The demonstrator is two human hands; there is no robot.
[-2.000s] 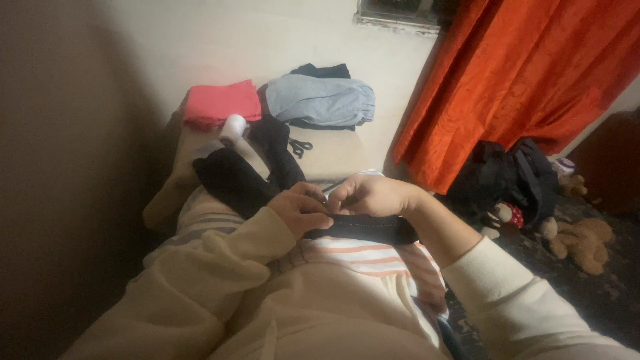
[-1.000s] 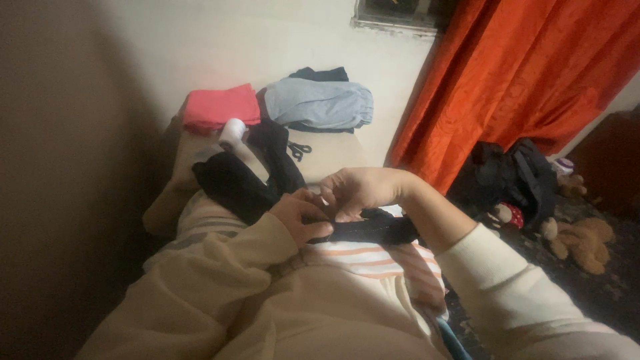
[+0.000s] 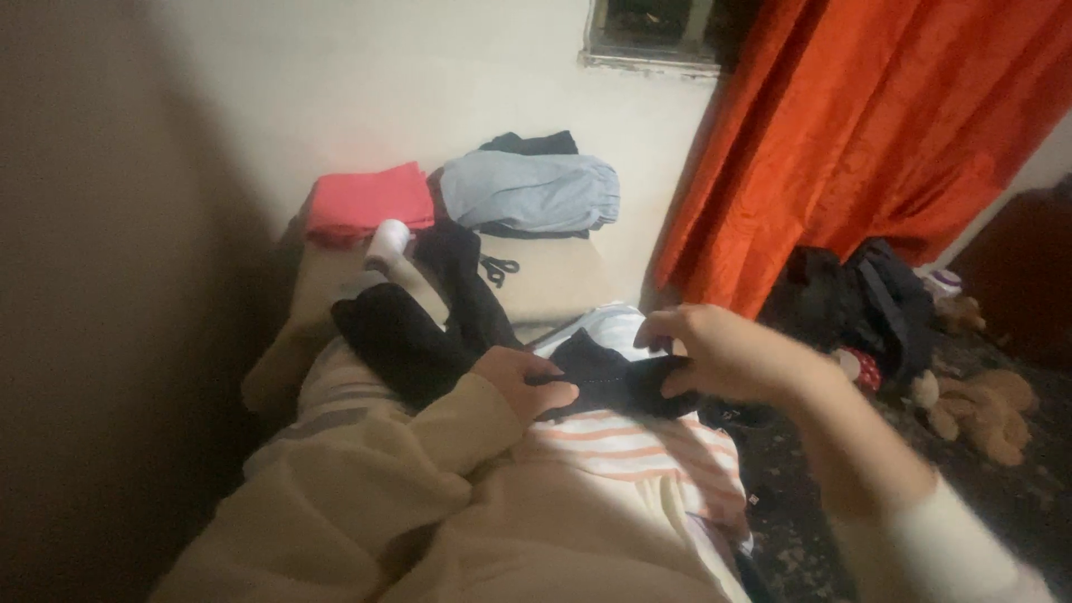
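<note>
Black cloth (image 3: pixel 590 377) lies across my lap, over striped fabric, with a thin line of pale stitches along part of it. My left hand (image 3: pixel 523 385) pinches its edge between thumb and fingers. At the cloth's right end, my right hand (image 3: pixel 691 352) is raised with bent fingers, its thumb by the fabric; whether it grips the cloth or a needle cannot be made out. Long black parts of cloth (image 3: pixel 410 343) stretch up and left over my leg. Beyond them are a spool of white thread (image 3: pixel 389 240) and black-handled scissors (image 3: pixel 499 270).
A pale padded surface (image 3: pixel 561 280) ahead holds folded pink cloth (image 3: pixel 368 203) and a folded light blue garment (image 3: pixel 532 191) with dark cloth. An orange curtain (image 3: pixel 821 151) hangs at right. On the dark floor are a black bag (image 3: pixel 892 310) and a brown plush toy (image 3: pixel 988 410).
My right hand has moved right, away from my left hand; the two were close together before. My left hand still holds the black cloth, which now shows more between the hands.
</note>
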